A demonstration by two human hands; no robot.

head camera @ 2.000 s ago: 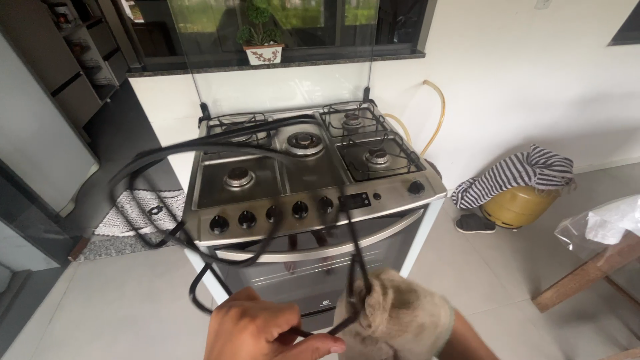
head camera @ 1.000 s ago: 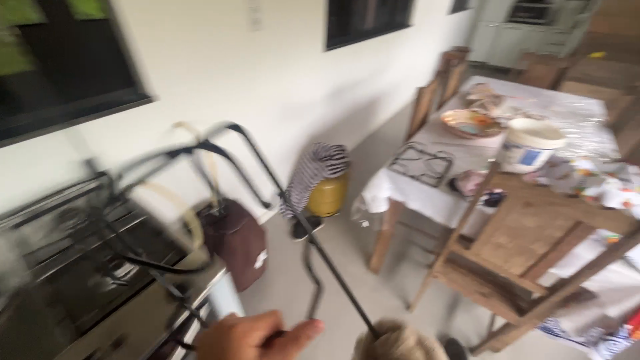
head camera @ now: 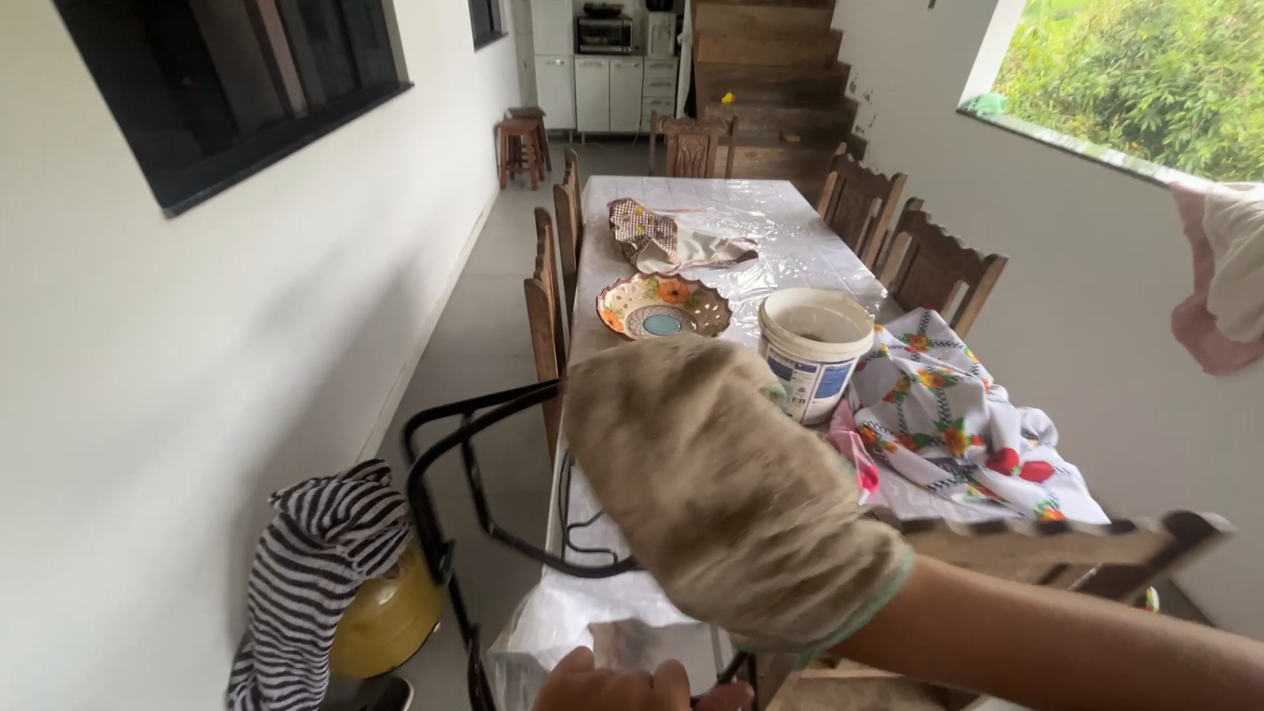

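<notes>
My left hand (head camera: 627, 686), low in the frame and partly cut off, grips a black metal stove grate (head camera: 423, 484). Wrapped in a beige cloth mitt, my right hand (head camera: 731, 484) lies across the upper right part of the grate, its fingers hidden by the fabric. Beyond the mitt, on the plastic-covered table (head camera: 780, 212), are a flower-patterned bowl (head camera: 664, 304), a white plastic bucket (head camera: 815, 346) and a crumpled floral cloth (head camera: 948, 415). Part of another wire grate (head camera: 585, 543) shows on the table behind the held one.
Wooden chairs (head camera: 938, 262) flank the table, and one chair back (head camera: 1047, 553) stands close at the right. A striped cloth (head camera: 316, 573) drapes over a yellow gas cylinder (head camera: 390, 612) by the left wall. Stools (head camera: 518, 148) and wooden stairs (head camera: 770, 69) are farther back.
The view has swung right from the stove to the table. The grate is still in my left hand, and my mitt-covered right hand has come up across it.
</notes>
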